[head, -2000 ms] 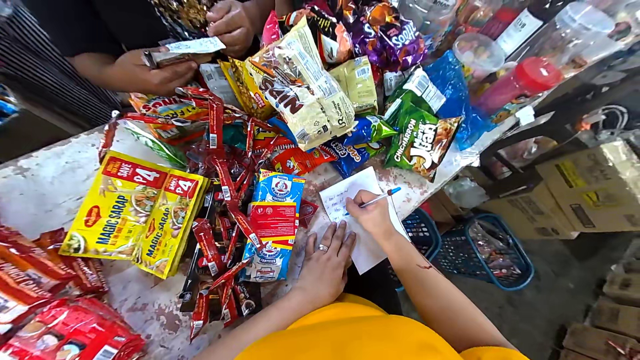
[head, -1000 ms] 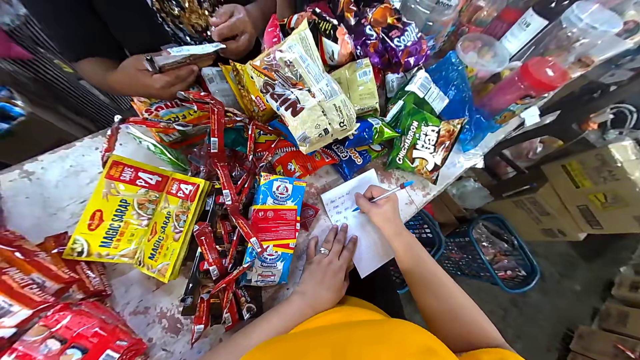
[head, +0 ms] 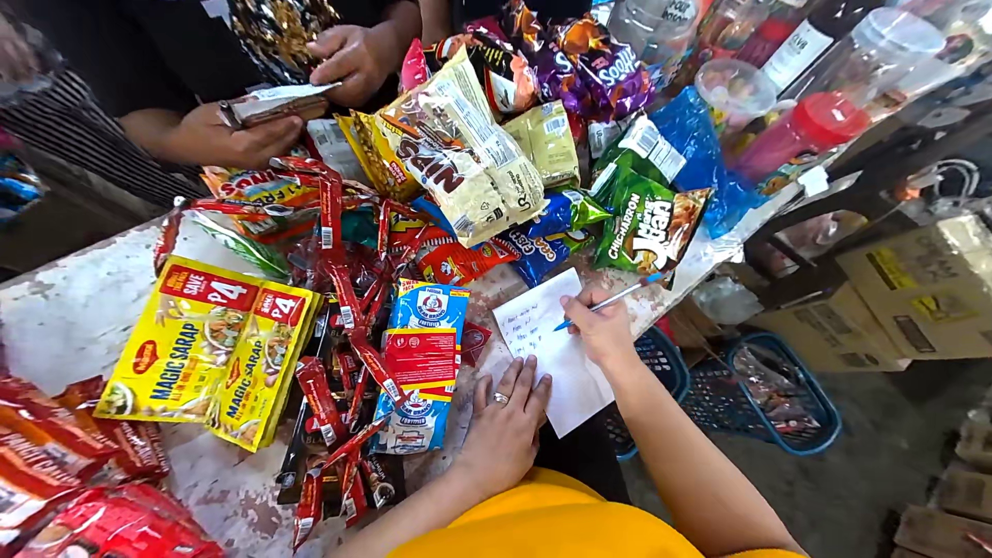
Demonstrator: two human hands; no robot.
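A white sheet of paper (head: 577,387) with handwriting lies at the counter's edge. My right hand (head: 603,325) grips a blue-and-white ballpoint pen (head: 620,294), its tip over the sheet. Flat on the sheet's left edge and the counter rests my left hand (head: 508,422), a ring on one finger, holding nothing. Just left of it are blue Bear Brand milk packs (head: 415,426), red stick sachets (head: 322,399) and yellow Magic Sarap packs (head: 194,349). Beyond the paper lie a Nips bag (head: 465,155) and a green chicharron bag (head: 651,225).
Across the worn white counter (head: 58,310), another person's hands (head: 232,139) hold a dark wallet-like item with paper. Plastic jars (head: 806,132) stand at the back right. Blue baskets (head: 825,418) and cardboard boxes (head: 829,325) are below on the right. Red packs (head: 116,527) lie at the lower left.
My right hand with the pen has shifted slightly over the paper, and more handwriting shows. My left hand stays about where it was.
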